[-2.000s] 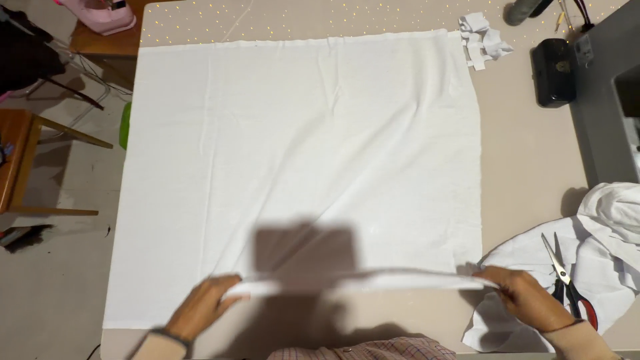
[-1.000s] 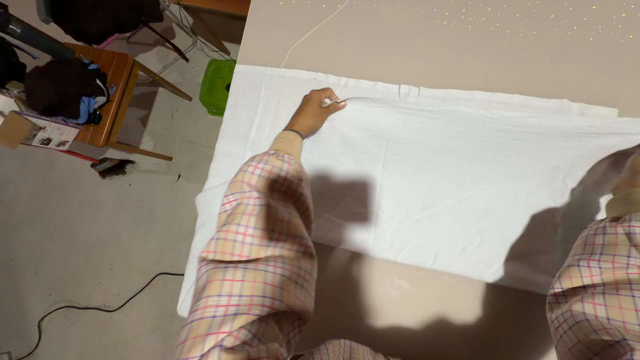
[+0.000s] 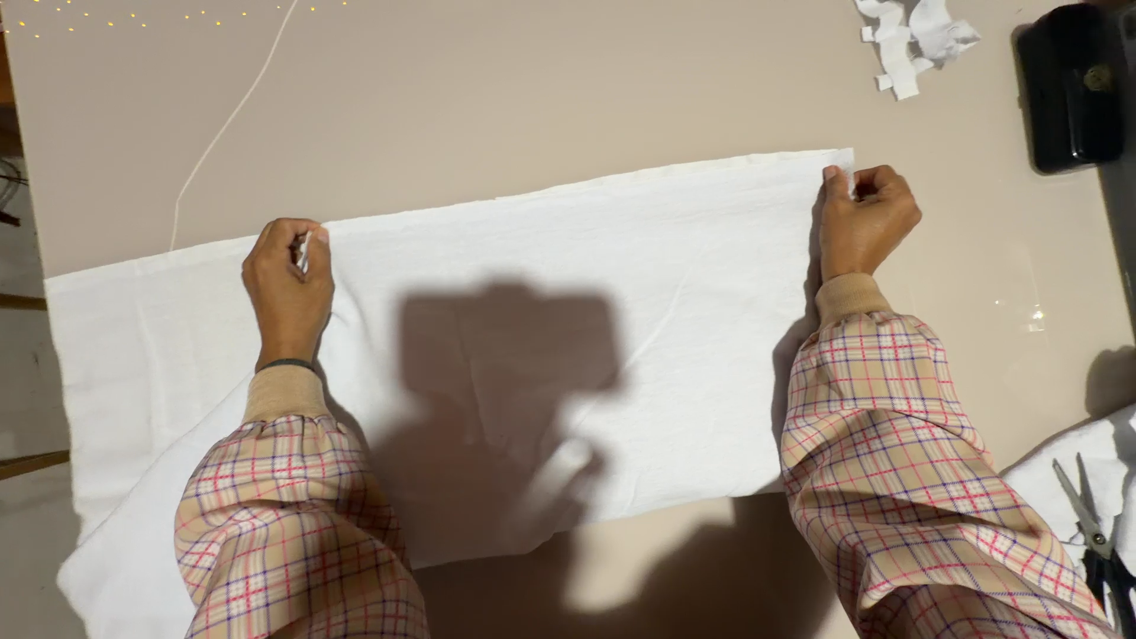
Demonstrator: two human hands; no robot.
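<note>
A white cloth lies across the table, its far edge slanting up to the right. My left hand pinches that far edge left of the middle, thumb and forefinger together on the fabric. At the cloth's far right corner, my right hand holds the edge between thumb and fingers. The cloth looks folded, with another layer showing at the lower left. Shadows of my head and arms fall over its middle.
White fabric scraps lie at the far right, near a black case. Scissors rest on more white cloth at the lower right. A pale thread crosses the beige tabletop.
Two seconds ago the cloth was spread wide, with both hands at its near edge; now it is folded narrower and both hands hold its far edge. The view has shifted.
</note>
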